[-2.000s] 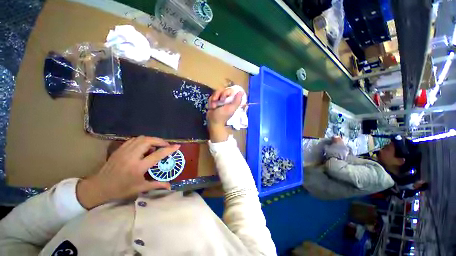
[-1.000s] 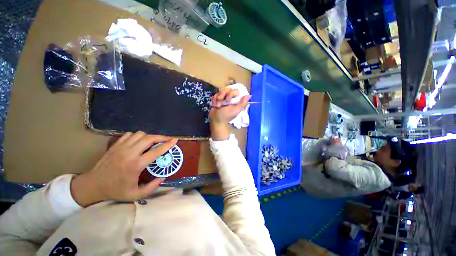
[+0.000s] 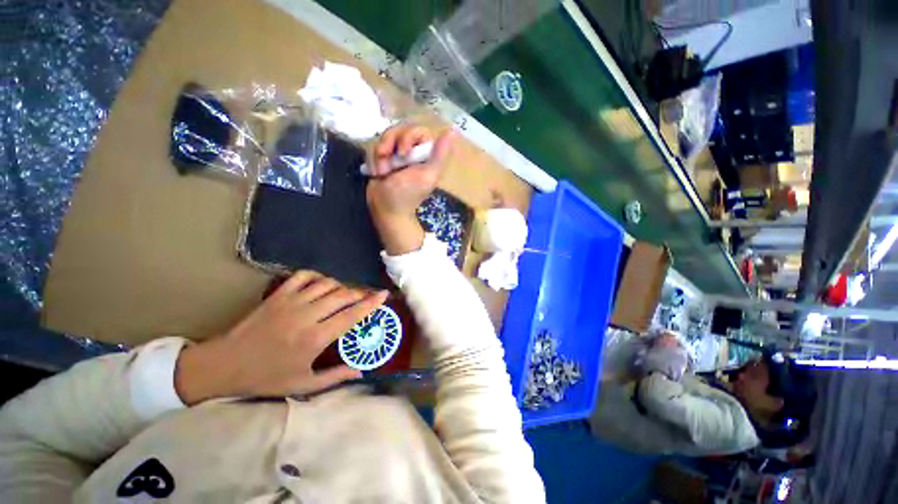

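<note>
A pale spoked wheel (image 3: 370, 338) lies on the red-brown board (image 3: 402, 362) near my body. My left hand (image 3: 281, 340) is beside it, with thumb and fingers around its left edge. My right hand (image 3: 402, 179) holds a thin tool with a white grip (image 3: 412, 156) above the black pad (image 3: 315, 231). The grip shows between the fingers, its end pointing left. Tiny silver-white bits (image 3: 443, 220) are scattered on the pad's right part, right of my right wrist.
A blue bin (image 3: 568, 285) with a heap of metal parts (image 3: 551, 372) stands at right. A round white pot (image 3: 507, 229) and wipe (image 3: 500, 270) are beside it. A clear bag (image 3: 212, 138) overlaps the pad. Another wheel (image 3: 507, 91) lies by the green belt. A person sits at right.
My right hand has moved left with the tool, from beside the pot to over the pad, and the round pot now shows. The view has shifted and turned. My left hand stays at the wheel.
</note>
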